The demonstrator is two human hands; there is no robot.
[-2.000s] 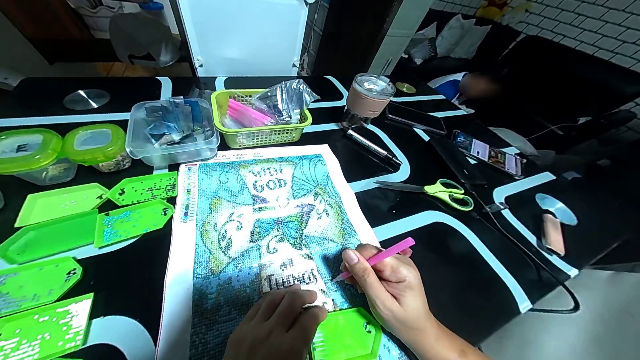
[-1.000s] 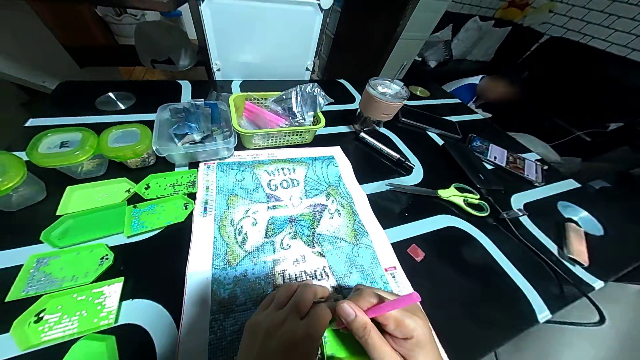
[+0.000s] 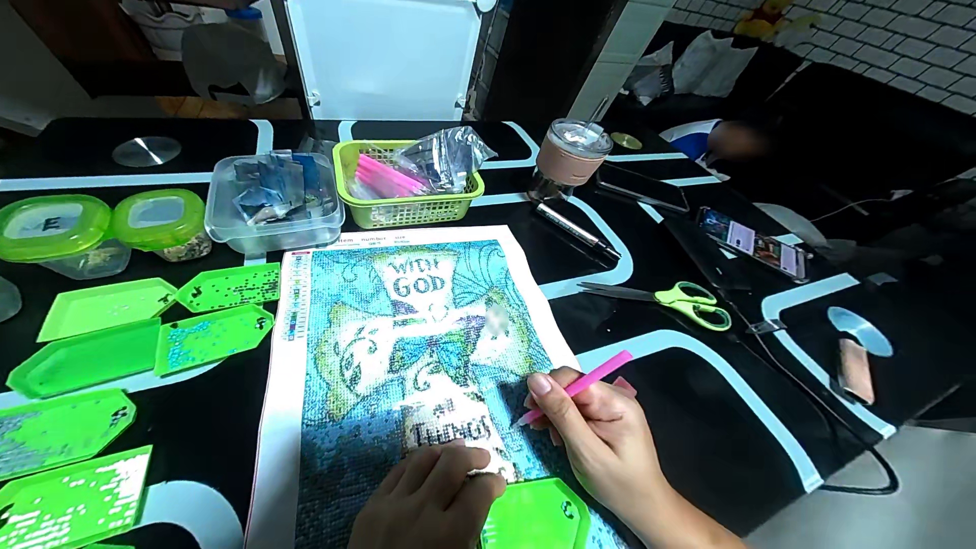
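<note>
A diamond painting canvas [image 3: 427, 343] with a butterfly and lettering lies on the black table. My right hand [image 3: 591, 427] holds a pink applicator pen [image 3: 579, 385], its tip over the canvas's right side. A small reddish piece shows behind that hand's fingers. At the canvas's lower part rests my left hand [image 3: 435, 496], fingers bent, beside a green bead tray [image 3: 537, 515]. Whether the fingers grip that tray cannot be seen. More green trays [image 3: 221, 335] with beads stand left of the canvas.
Behind the canvas are a clear plastic box [image 3: 274, 206], a green basket [image 3: 412, 210] and a lidded cup [image 3: 572, 152]. Green-lidded containers [image 3: 57, 229] stand at left. On the right lie a marker [image 3: 577, 232], scissors [image 3: 671, 299], phones [image 3: 755, 242] and a cable [image 3: 801, 404].
The reddish piece that lay on the table right of the canvas one second ago is gone from that spot. My right hand has moved away from my left, with the pink pen still in it.
</note>
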